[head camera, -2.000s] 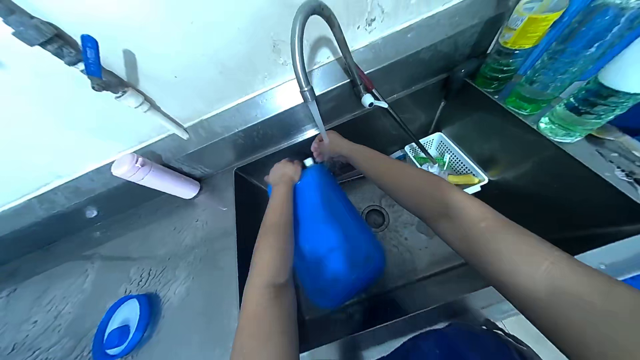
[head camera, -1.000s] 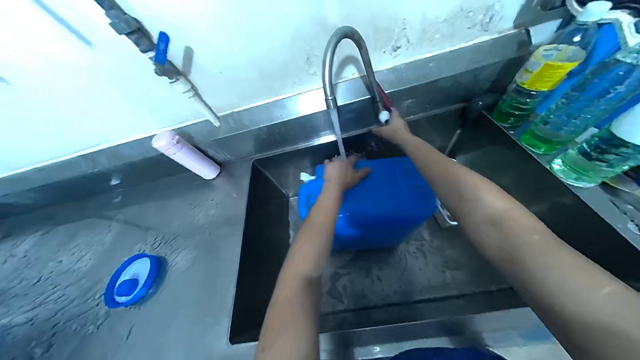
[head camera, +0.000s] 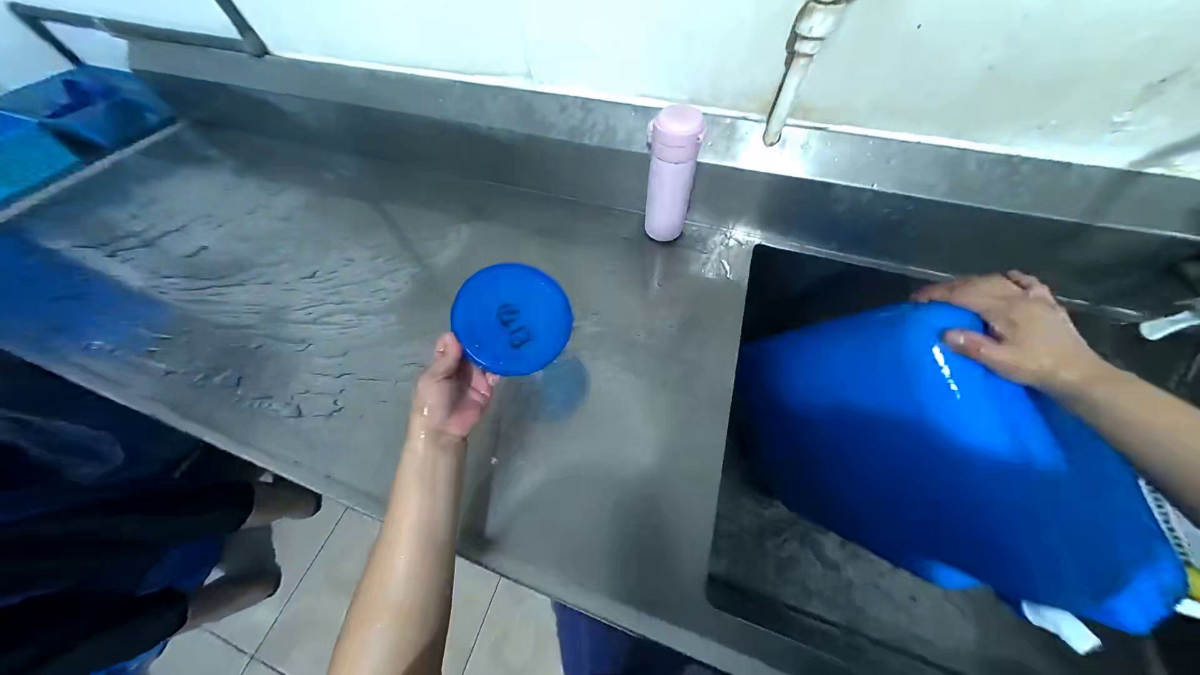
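Observation:
My left hand (head camera: 455, 389) grips the lower left edge of a round blue plastic lid (head camera: 512, 320), raised over the wet steel counter. Dark marks show on the lid's flat face. At the right, my right hand (head camera: 1017, 328) rests with spread fingers on the upper end of a large blue plastic jug (head camera: 919, 450), which lies tilted in the steel sink (head camera: 797, 581). A white piece (head camera: 1061, 626) shows at the jug's lower end.
A pink bottle (head camera: 673, 173) stands at the back of the counter beside the sink. A pipe end (head camera: 792, 84) comes down the wall behind. Blue containers (head camera: 94, 108) are at the far left. Another person's legs (head camera: 225, 553) are at the lower left, close to the counter's front edge.
The view has swung left. My left hand has left the jug and taken hold of the blue lid, which lay on the counter before. My right hand has moved from the faucet onto the jug.

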